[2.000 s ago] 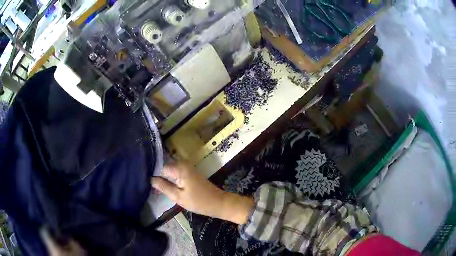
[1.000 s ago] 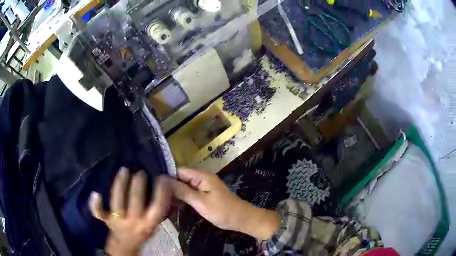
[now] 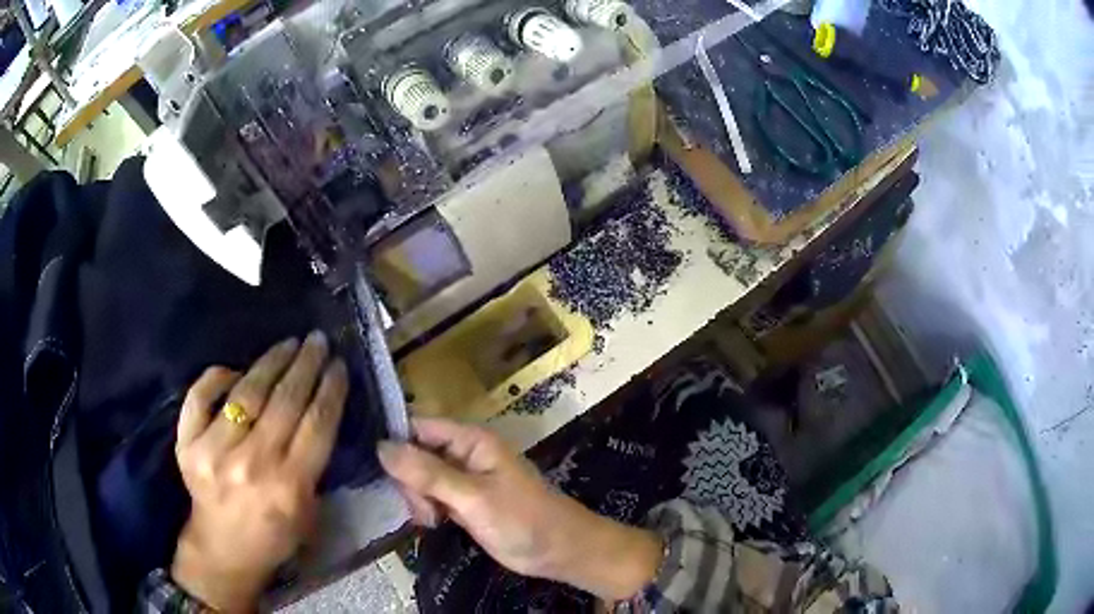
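The dark navy garment (image 3: 180, 288) lies left of the overlock machine (image 3: 480, 114) and hangs towards the lap. Its grey seam edge (image 3: 382, 360) runs from the needle area down to my right hand. My right hand (image 3: 474, 492) pinches this edge between thumb and fingers. My left hand (image 3: 258, 450), with a yellow ring, lies palm down on the navy cloth, fingers slightly spread and pointing towards the machine. The needle and presser foot are too dark to make out.
A yellow waste tray (image 3: 480, 372) sits below the machine front, with dark trimmings (image 3: 618, 264) beside it. Green-handled scissors (image 3: 810, 120) lie on the wood-edged board (image 3: 708, 102). A green-rimmed basket (image 3: 894, 450) stands at the lower right.
My left hand has come up from the lower left edge and now rests flat on the cloth. My right hand still holds the seam edge, a little lower. The view has shifted slightly.
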